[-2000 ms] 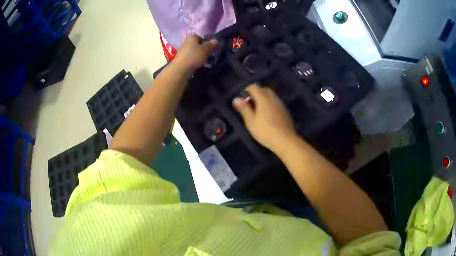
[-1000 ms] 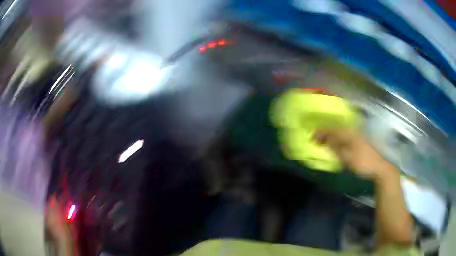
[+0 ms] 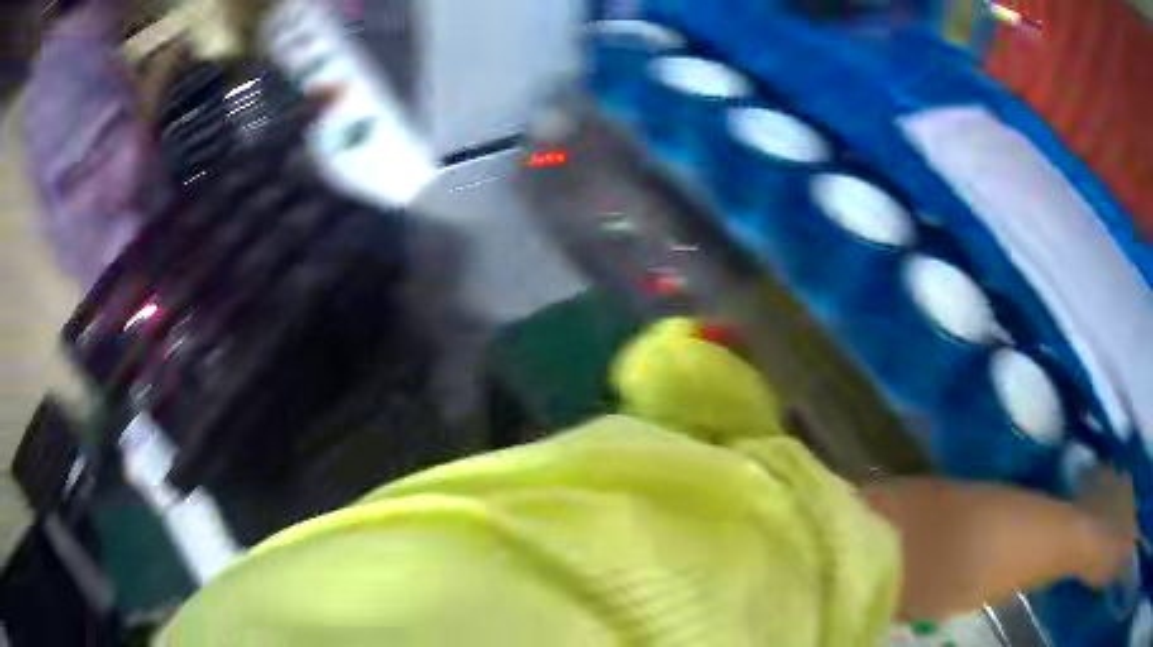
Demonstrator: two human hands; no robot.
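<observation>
The frame is blurred. My right forearm runs to the right from the yellow sleeve; my right hand (image 3: pixel 1103 531) is blurred near the right edge, by the near end of the row of station cups (image 3: pixel 951 298). Its fingers and anything in them cannot be made out. My left hand is not in view. White-rimmed cups run along the blue machine (image 3: pixel 790 209). A bright yellow cloth (image 3: pixel 693 379) lies on the control panel (image 3: pixel 746 284), partly behind my sleeve.
Stacked black trays (image 3: pixel 285 341) stand at the left, with a white label strip below. A person in a purple garment (image 3: pixel 91 152) is at the upper left. A white machine (image 3: pixel 493 76) stands at the top. A green surface (image 3: pixel 546 360) lies between trays and panel.
The view has swung right from the tray to the blue machine. My right hand has left the tray, passed over the yellow cloth and moved further right. My left hand has left view.
</observation>
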